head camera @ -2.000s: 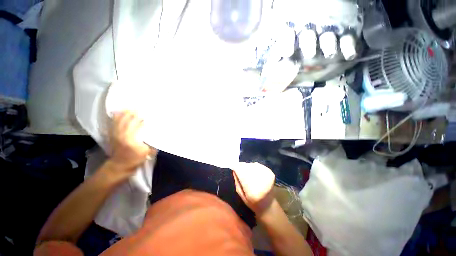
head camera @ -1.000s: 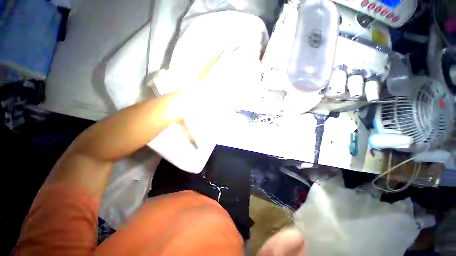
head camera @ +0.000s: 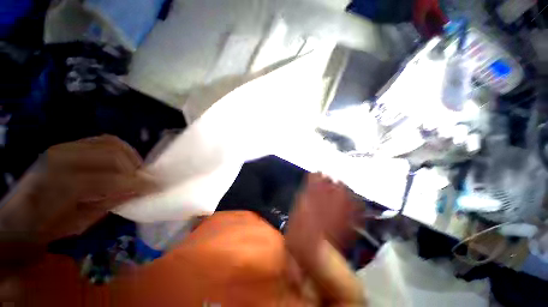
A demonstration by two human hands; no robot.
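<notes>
A white fabric panel (head camera: 204, 150) stretches from the pale table down to the left, over the edge of my dark-clothed lap, and glares under the lamp. My left hand (head camera: 102, 171) grips its lower left corner; the fingers are blurred. My right hand (head camera: 321, 213) is raised over my lap at the table's front edge, apart from the panel and blurred, so its finger pose and any contents are unclear. The overlock machine (head camera: 414, 96) stands right of the panel, mostly washed out.
More pale cut pieces (head camera: 240, 51) lie on the table at the back. A small fan (head camera: 511, 192) with a pale cable is at the right. White stacked pieces (head camera: 420, 279) hang at the lower right. A blue cloth bundle (head camera: 129, 21) is at the upper left.
The view has turned, shifting the machine up and right. My left hand has moved from the sewing area to the far left with the panel's corner. My right hand has risen over the lap.
</notes>
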